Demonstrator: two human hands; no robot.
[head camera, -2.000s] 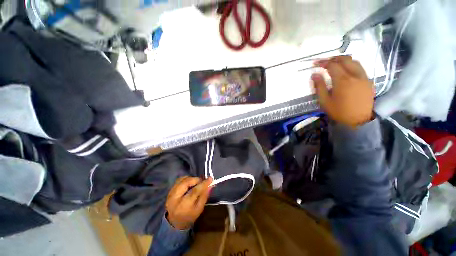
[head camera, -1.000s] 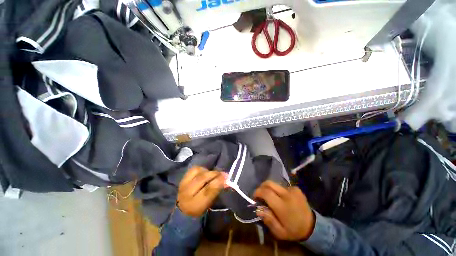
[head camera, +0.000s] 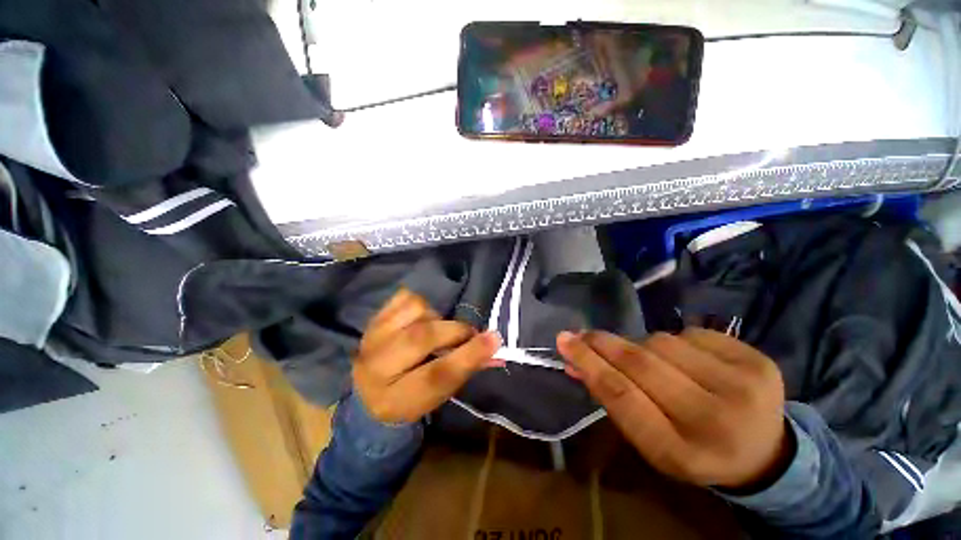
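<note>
A dark grey garment (head camera: 574, 301) with two white stripes lies over my lap below the table edge. My left hand (head camera: 422, 359) pinches the white-edged border of the garment between thumb and finger. My right hand (head camera: 674, 401) pinches the same white edge a little to the right. A short stretch of white edge (head camera: 532, 359) runs between the fingertips, just under the stripes. No tool can be made out in either hand. Another thin white edge curves across the dark cloth below the hands.
A smartphone (head camera: 580, 82) with a lit screen lies on the white machine table. A printed scale (head camera: 590, 200) runs along its front edge. Dark garments with white trim (head camera: 126, 116) are heaped at left, others (head camera: 843, 306) by a blue bin at right. Brown cardboard (head camera: 263, 443) is at lower left.
The right hand has come from above the table down to the garment and now grips its white edge. The looped white edge is now stretched between both hands. The view has moved closer; the scissors are out of view.
</note>
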